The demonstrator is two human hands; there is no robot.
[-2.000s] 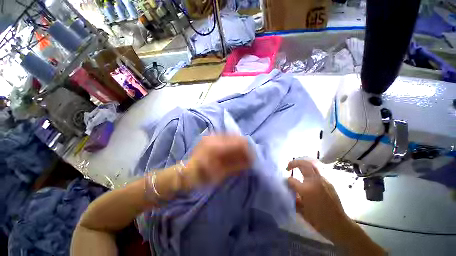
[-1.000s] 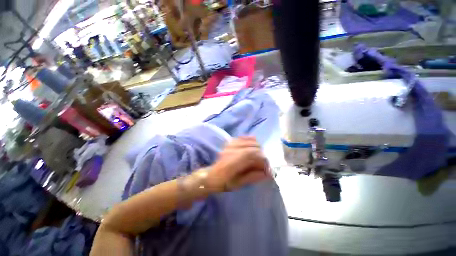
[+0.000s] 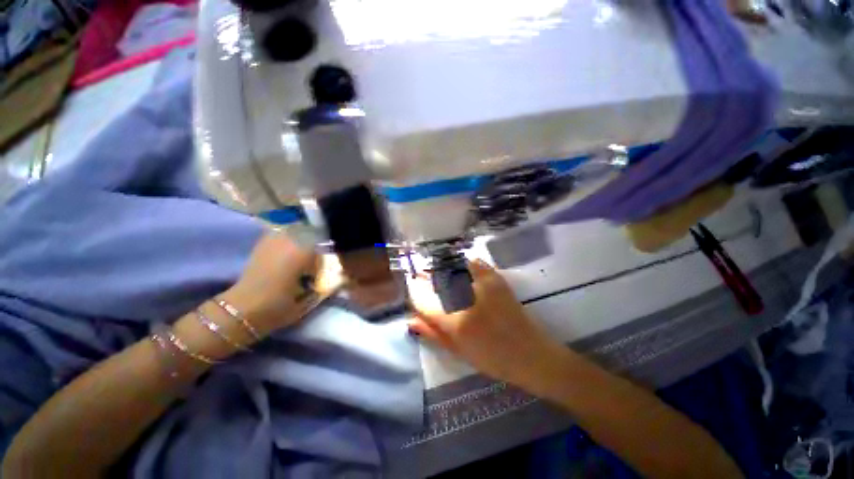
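Observation:
The light blue garment (image 3: 122,243) lies left of the white sewing machine head (image 3: 524,84) and hangs over the table's front edge. My left hand (image 3: 281,276) is on the cloth left of the needle area, its fingertips partly hidden behind a metal and dark part of the machine. My right hand (image 3: 482,323) is at the right side of the needle area, its fingertips at the cloth edge and partly behind the small dark grey block (image 3: 453,283). The frame is blurred; whether the right fingers pinch the cloth cannot be told.
Purple cloth strips (image 3: 716,122) drape over the machine head, above a tan pad (image 3: 679,220). Red-handled snips (image 3: 735,276) lie at the right. A ruler-marked strip (image 3: 487,402) runs along the table's front edge. A pink tray (image 3: 89,56) is at the upper left. White tape (image 3: 810,290) hangs at the right.
The view has moved closer to the machine head and needle area. My left hand has moved to the needle area with the cloth. My right hand, out of sight a second ago, shows beside it.

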